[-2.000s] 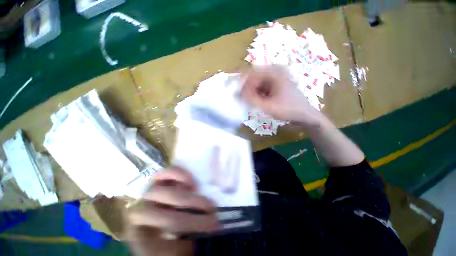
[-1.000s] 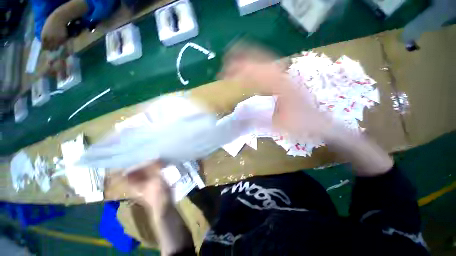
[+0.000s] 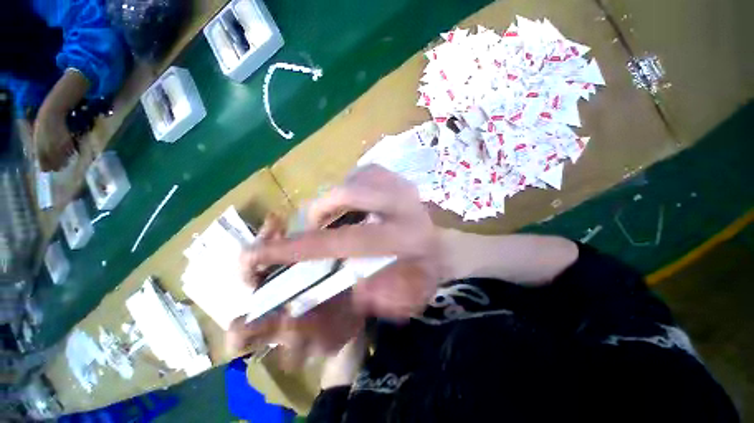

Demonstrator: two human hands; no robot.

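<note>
My right hand [image 3: 380, 240] reaches in from the right, blurred, with its fingers over a white retail box [image 3: 306, 281]. My left hand [image 3: 306, 335] is below the box, blurred and partly hidden, and also holds it. The box is tilted and seen nearly edge-on; its contents are not clear. A big loose heap of small cards with red print [image 3: 513, 116] lies on the brown bench beyond my right hand. White leaflets [image 3: 405, 157] lie at the heap's left edge, partly covered by my right hand.
White flat boxes [image 3: 215, 268] and another stack [image 3: 169, 330] lie at the bench's left. Small white parts [image 3: 99, 355] lie farther left. The green belt [image 3: 347, 49] carries spaced white trays [image 3: 244, 37] and a curved white strip [image 3: 269, 99]. Opposite is a person's blue sleeve [image 3: 91, 41].
My right hand has come back from near the card heap to the box. My left hand has moved right, and both hands are now together on the box. The view has turned.
</note>
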